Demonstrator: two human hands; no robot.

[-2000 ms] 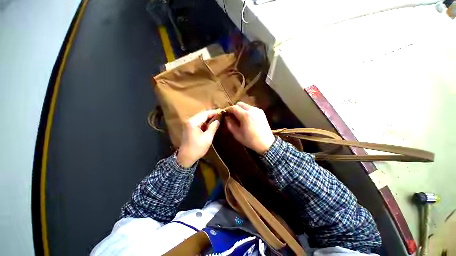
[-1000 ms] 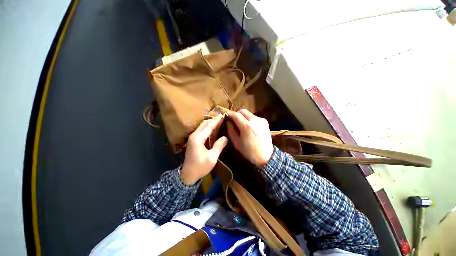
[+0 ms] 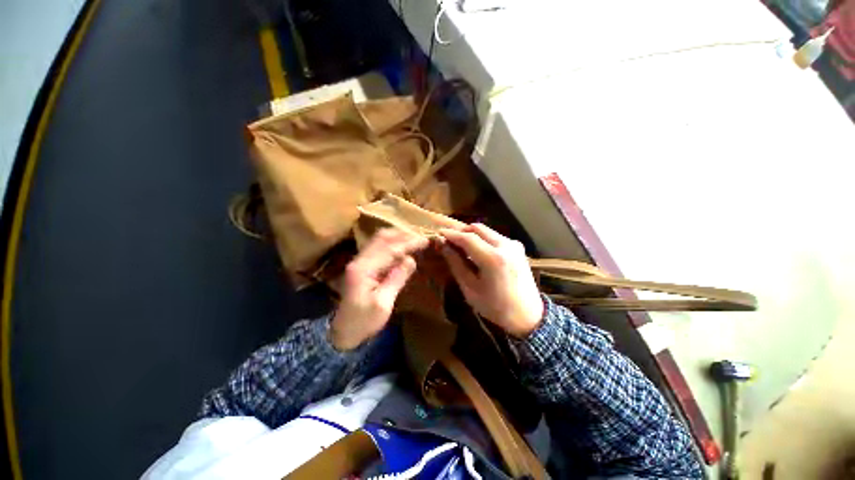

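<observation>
A brown tote bag body lies on my lap with its mouth open and dark inside. My right hand pinches its narrow tan top edge between thumb and fingers. My left hand is at the same edge, slightly blurred, with thumb and fingertips close together; whether it grips the edge is not clear. One handle reaches right over the bench edge. The other handle lies down across my lap.
Other tan bags stand low ahead, beyond my hands. The white bench is on the right, with a worn red strip along its edge and a hammer. A dark floor with yellow lines lies left.
The view has swung right, so bench and waiting bags appear further left. The tan rim now sticks up and out past my fingers. My left hand has shifted slightly along the edge.
</observation>
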